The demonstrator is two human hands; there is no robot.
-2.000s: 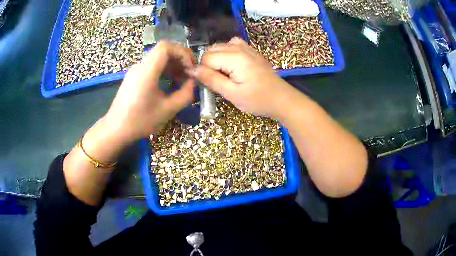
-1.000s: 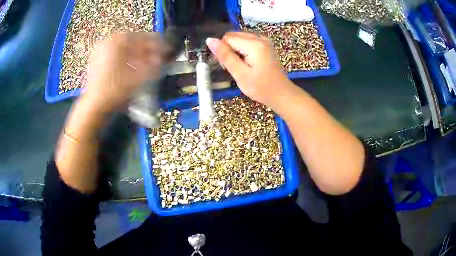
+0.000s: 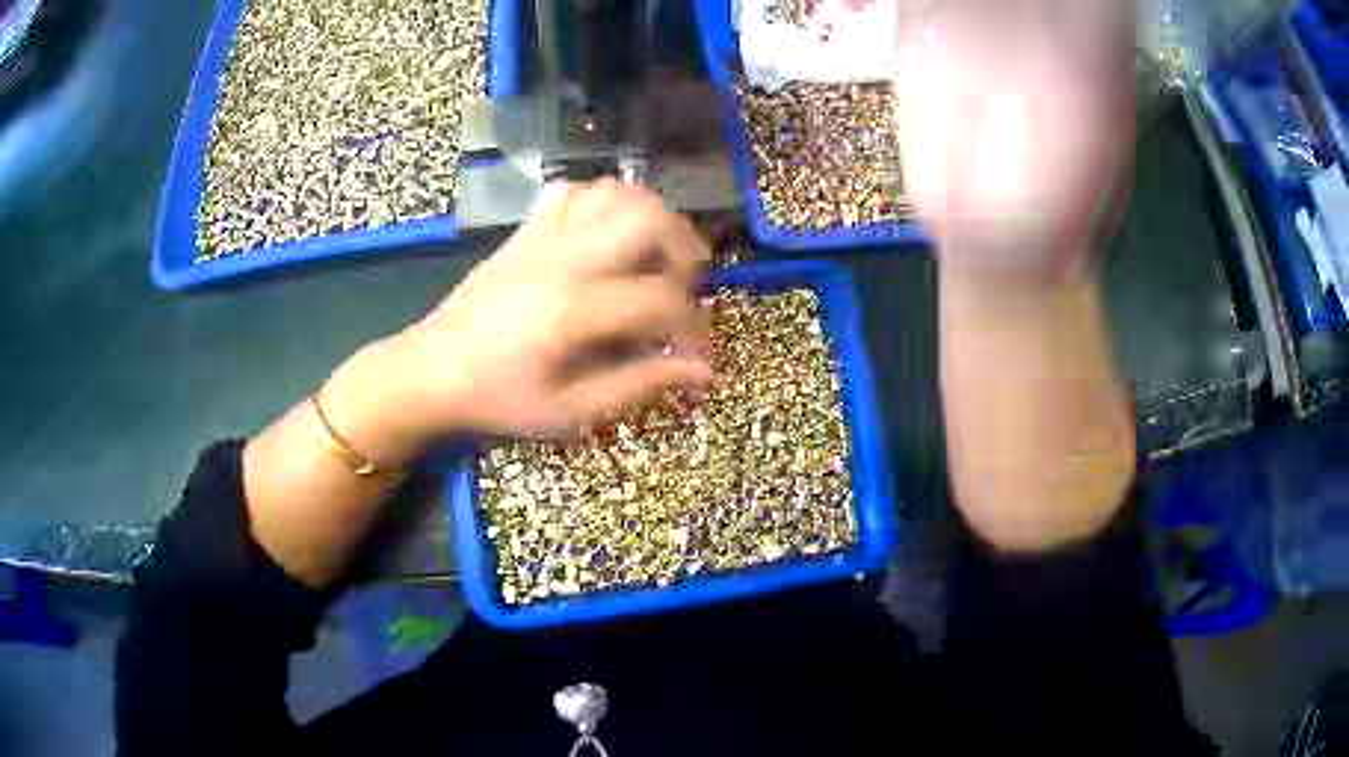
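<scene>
My left hand point(image 3: 570, 318) is over the upper left part of the blue front tray point(image 3: 681, 601), its fingers bent and pointing right. The tray holds a heap of small gold and silver metal fittings point(image 3: 666, 510). I cannot tell whether a fitting is between my left fingers. My right hand point(image 3: 1021, 141) is raised at the upper right, strongly blurred and partly cut off by the top edge. What it holds cannot be seen. The dark upright fixture point(image 3: 592, 74) on a grey metal base stands behind my left hand, which hides its front part.
The left rear tray point(image 3: 318, 263) holds a loose heap of small metal pieces. The right rear tray point(image 3: 843, 237) holds coppery pieces and a white packet point(image 3: 814, 42) with red marks; my right hand covers its right side. A dark green mat point(image 3: 296, 333) lies under them.
My left hand has moved from over the left rear tray to the fixture's front and the front tray. My right hand has moved from the fixture up and right. The white front handle is no longer visible.
</scene>
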